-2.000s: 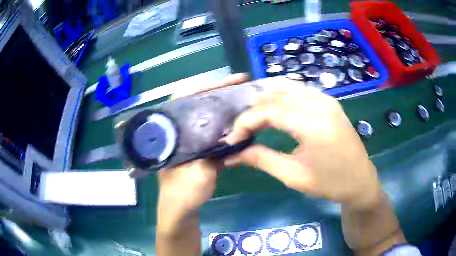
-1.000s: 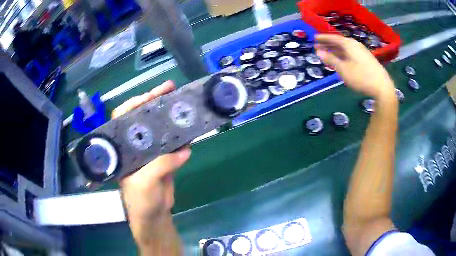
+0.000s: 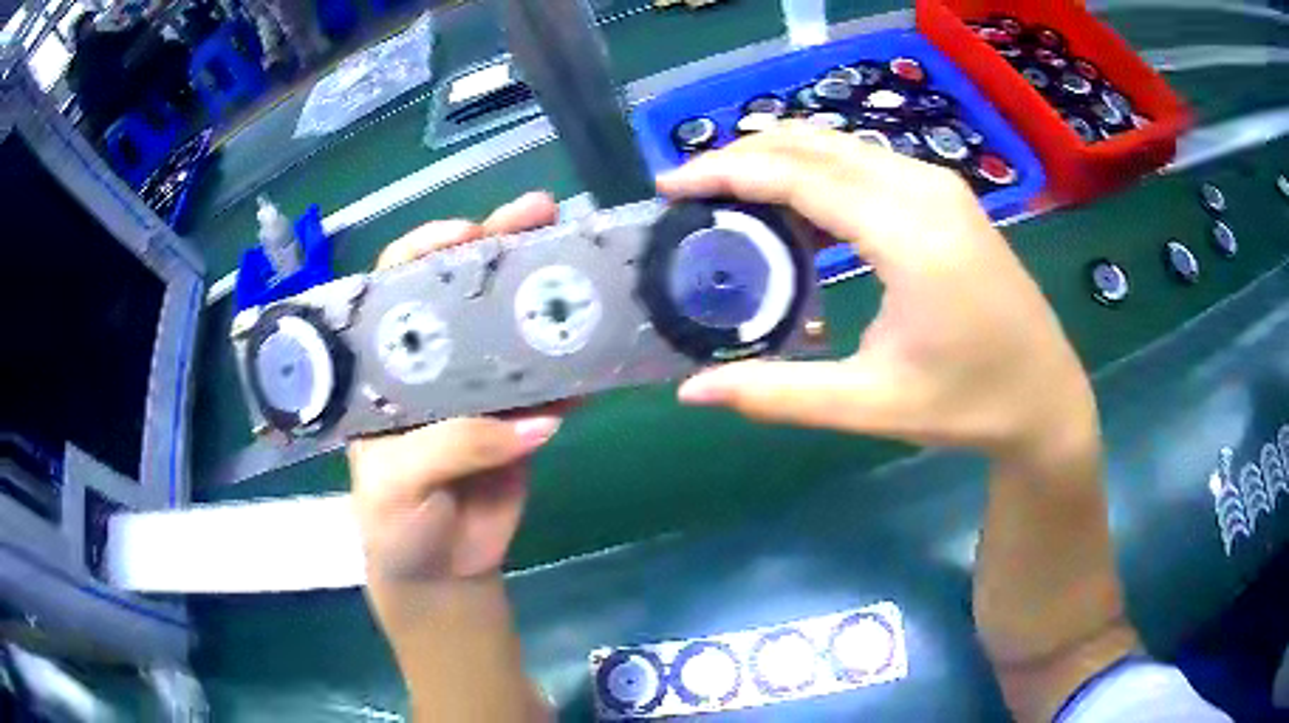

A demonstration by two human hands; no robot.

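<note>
My left hand (image 3: 445, 494) holds a grey four-seat fixture plate (image 3: 488, 360) from behind and below, raised above the bench. A black-rimmed disc part (image 3: 290, 370) sits in the left-end seat. Another disc part (image 3: 721, 280) with a white arc is at the right-end seat. The two middle seats show bare silver circles. My right hand (image 3: 891, 290) has its fingers at the top edge and its thumb at the lower edge of the right-end disc. The fingertips touch or nearly touch its rim.
A blue bin (image 3: 1025, 191) and a red bin (image 3: 1166, 141) hold discs behind my right hand. Loose discs (image 3: 1108, 280) lie at right. Another four-seat plate (image 3: 749, 664) lies at the front. A white tray (image 3: 233, 544), a blue bottle holder (image 3: 283, 261) and a machine frame (image 3: 170, 353) stand left.
Since one second ago, my right hand has come from over the bins to the right-end disc. The plate is more level and shifted right in view. Two seconds ago my right hand covered the plate's right part.
</note>
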